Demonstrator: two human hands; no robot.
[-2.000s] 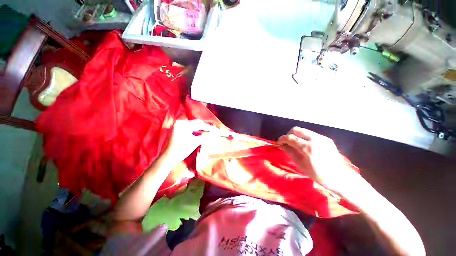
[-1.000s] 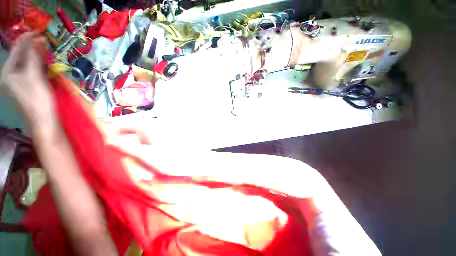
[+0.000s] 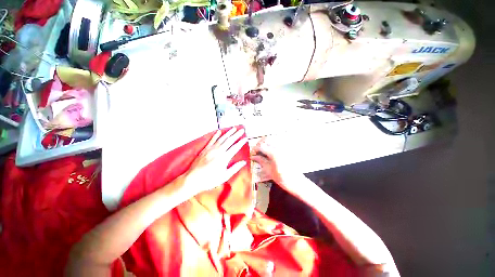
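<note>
A bright red shiny garment piece [image 3: 168, 159] lies on the white machine table and runs down over the lap. Its upper corner is just below the presser foot and needle area [image 3: 251, 98] of the cream-white sewing machine [image 3: 347, 46]. My left hand [image 3: 217, 159] lies flat on the cloth with fingers spread, pointing toward the needle. My right hand [image 3: 264, 161] is at the cloth's right edge, fingers bent, with the fingertips at the edge; whether they pinch it is hard to tell in the glare.
Black-handled scissors [image 3: 392, 116] and dark pointed snips [image 3: 320, 105] lie under the machine arm. A pale storage tray [image 3: 99, 121] with pink and red scraps is at the left end. A red garment heap [image 3: 49, 216] with gold motifs hangs left of the table [image 3: 325, 151].
The view has shifted toward the machine. The red cloth has moved from the lap onto the table. My left hand has come from far left to rest on it, and my right hand is now beside its edge.
</note>
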